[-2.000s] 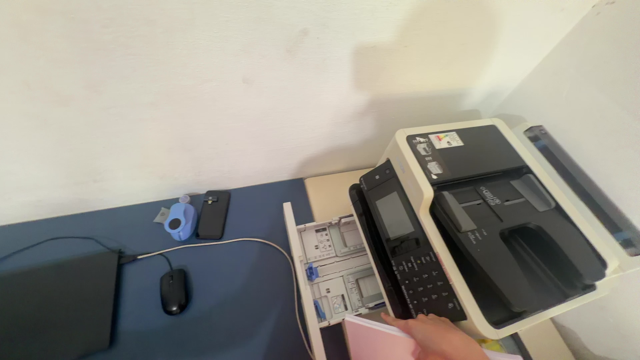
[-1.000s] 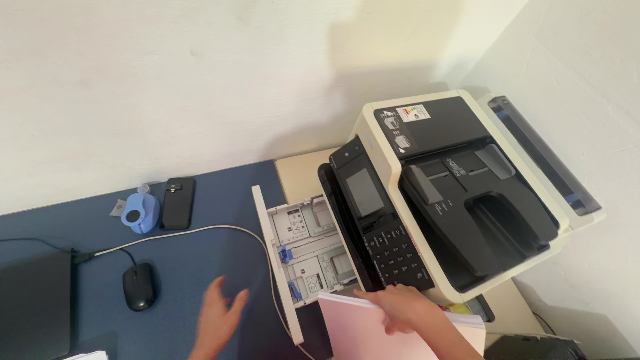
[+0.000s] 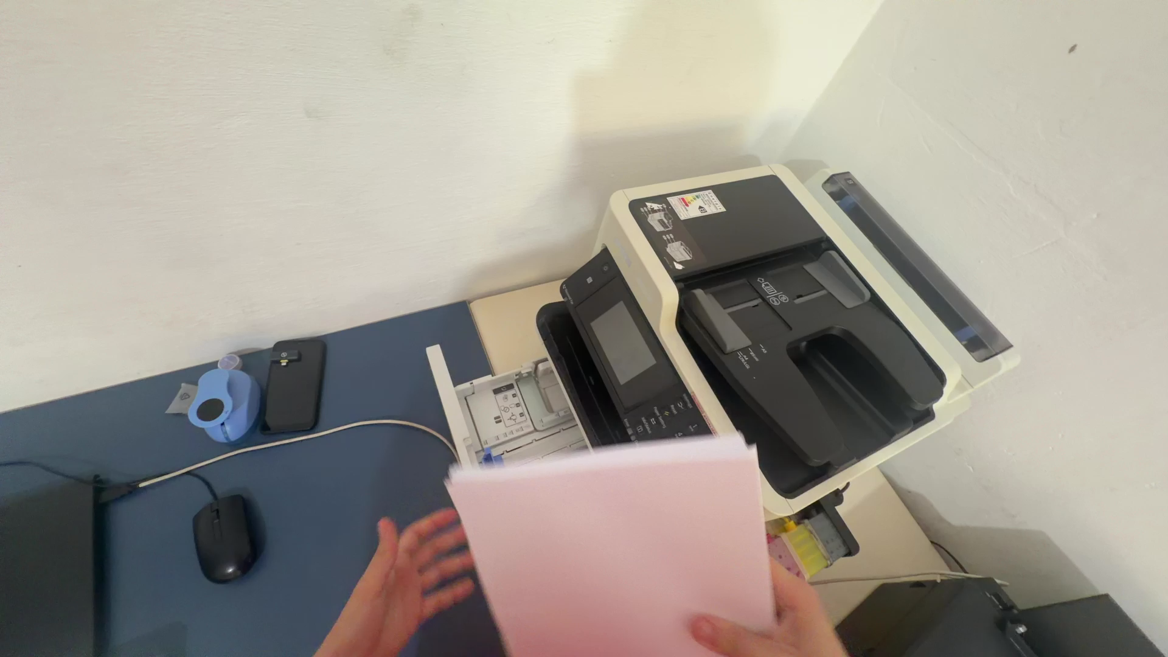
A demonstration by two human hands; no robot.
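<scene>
A stack of paper (image 3: pixel 620 557), pinkish on its upper face, is held up in front of the printer. My right hand (image 3: pixel 771 625) grips it at the lower right, thumb on the face and fingers behind. Beside the stack's left edge is my left hand (image 3: pixel 411 570), fingers spread and holding nothing. The inkjet printer (image 3: pixel 657 283) stands tilted in the view, its paper tray (image 3: pixel 516 411) pulled out towards the desk. Part of the tray, with a blue guide, is hidden behind the stack.
On the blue desk (image 3: pixel 347 511) lie a black mouse (image 3: pixel 224 538), a black phone (image 3: pixel 295 385), a blue craft punch (image 3: pixel 225 404), a pale cable (image 3: pixel 338 429) and a dark laptop (image 3: pixel 46 566). Ink tanks (image 3: pixel 808 550) show at the printer's side. Black equipment (image 3: pixel 949 620) stands lower right.
The stack, lower beside the tray before, is now raised in my right hand and covers part of the tray and keypad. My left hand, out of view two seconds ago, is now near the stack.
</scene>
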